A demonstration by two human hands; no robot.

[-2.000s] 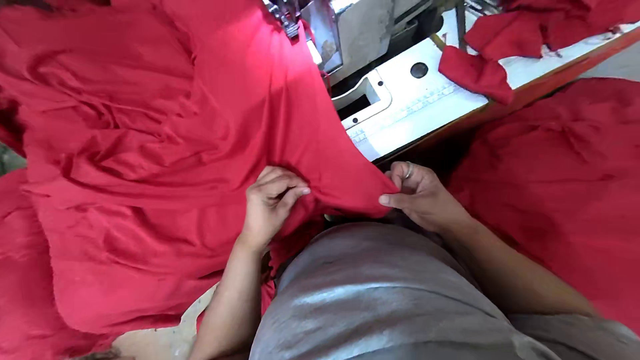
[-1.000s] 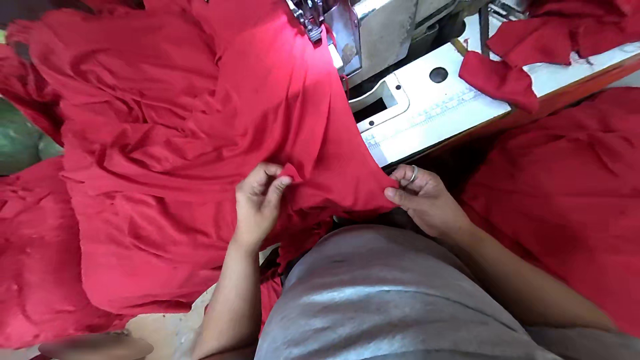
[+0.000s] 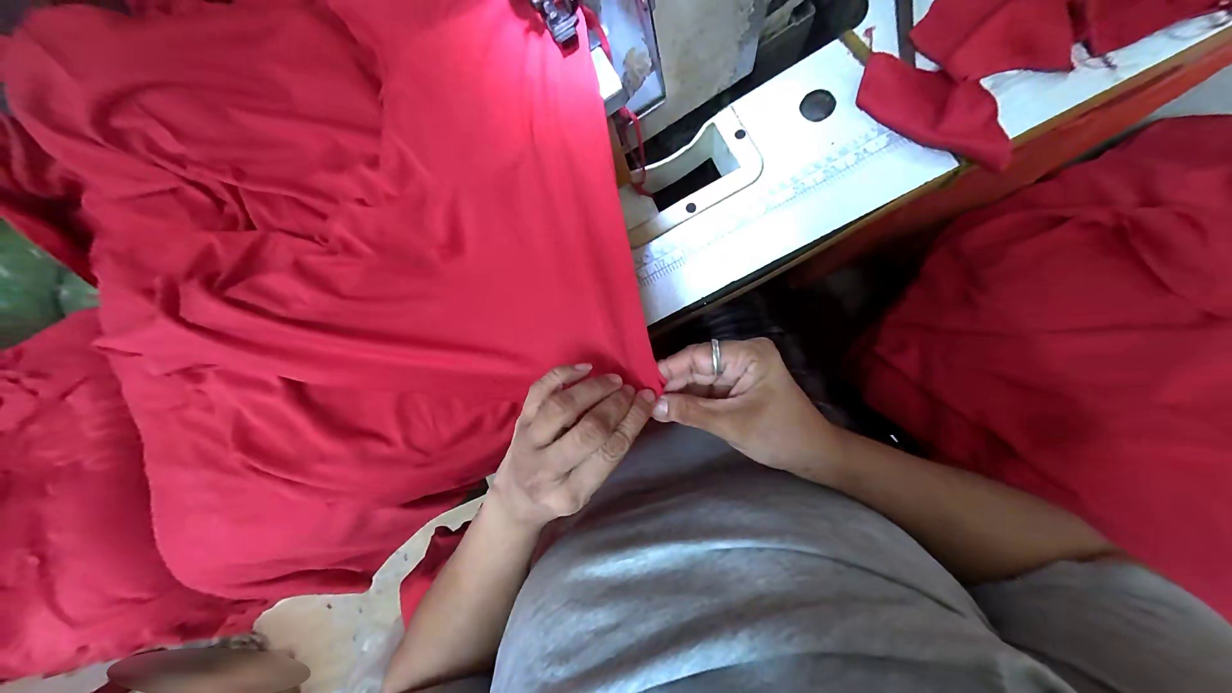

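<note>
A wide piece of red knit fabric (image 3: pixel 481 231) runs from beneath the sewing machine's presser foot (image 3: pixel 558 21) down to my lap, its right edge fairly straight. At the near corner of that edge my right hand (image 3: pixel 746 399), with a ring on one finger, pinches the fabric between thumb and fingers. My left hand (image 3: pixel 577 433) lies right beside it, fingertips on the same corner and touching the right hand's fingertips; its thumb is hidden. A bright light shines on the cloth by the presser foot.
The white machine bed (image 3: pixel 780 192) has a printed ruler and an open slot. Red fabric scraps (image 3: pixel 934 106) lie on its far right. More red cloth (image 3: pixel 1078 289) is heaped at the right and another red pile (image 3: pixel 58 481) at the left. A green object (image 3: pixel 34 289) shows at the left edge.
My left hand has moved right along the fabric, from a pinch in the cloth away from my right hand to the corner beside it. The right hand keeps hold of the edge.
</note>
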